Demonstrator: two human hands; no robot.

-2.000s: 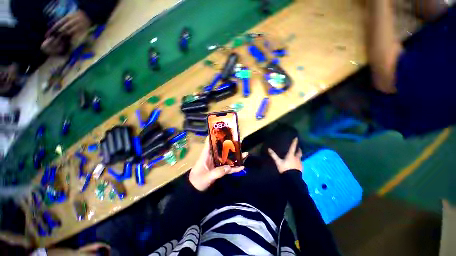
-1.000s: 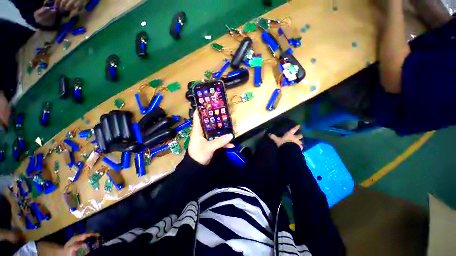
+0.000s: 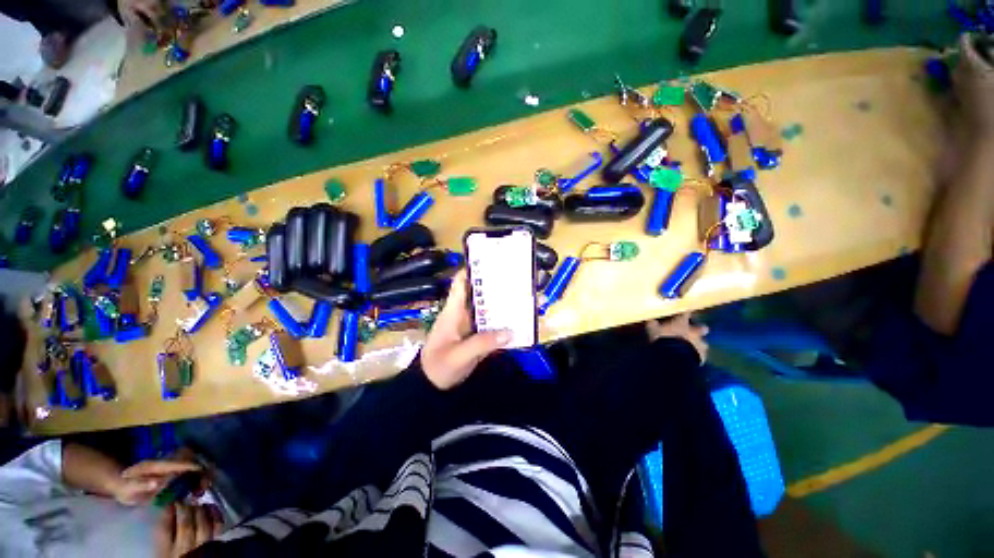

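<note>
My left hand (image 3: pixel 452 340) holds a smartphone (image 3: pixel 502 289) upright over the bench's near edge, its thumb on the lower screen. The screen is mostly white. My right hand (image 3: pixel 680 330) rests low by the bench edge, partly hidden and small; its fingers are not clear. Glossy black housings (image 3: pixel 313 249) lie in a pile left of the phone. Blue batteries (image 3: pixel 561 286) with wired green circuit boards (image 3: pixel 623 251) lie to its right. A part-filled housing (image 3: pixel 750 218) lies further right.
A green conveyor belt (image 3: pixel 351 133) beyond the tan bench (image 3: pixel 850 164) carries several part-filled housings. More wired batteries (image 3: pixel 74 376) lie at the bench's left. People's arms show at left and right. A blue stool (image 3: pixel 748 441) stands at lower right.
The view has turned and shifted. The phone screen went from a picture to app icons and is now mostly white. My left hand keeps its hold on the phone.
</note>
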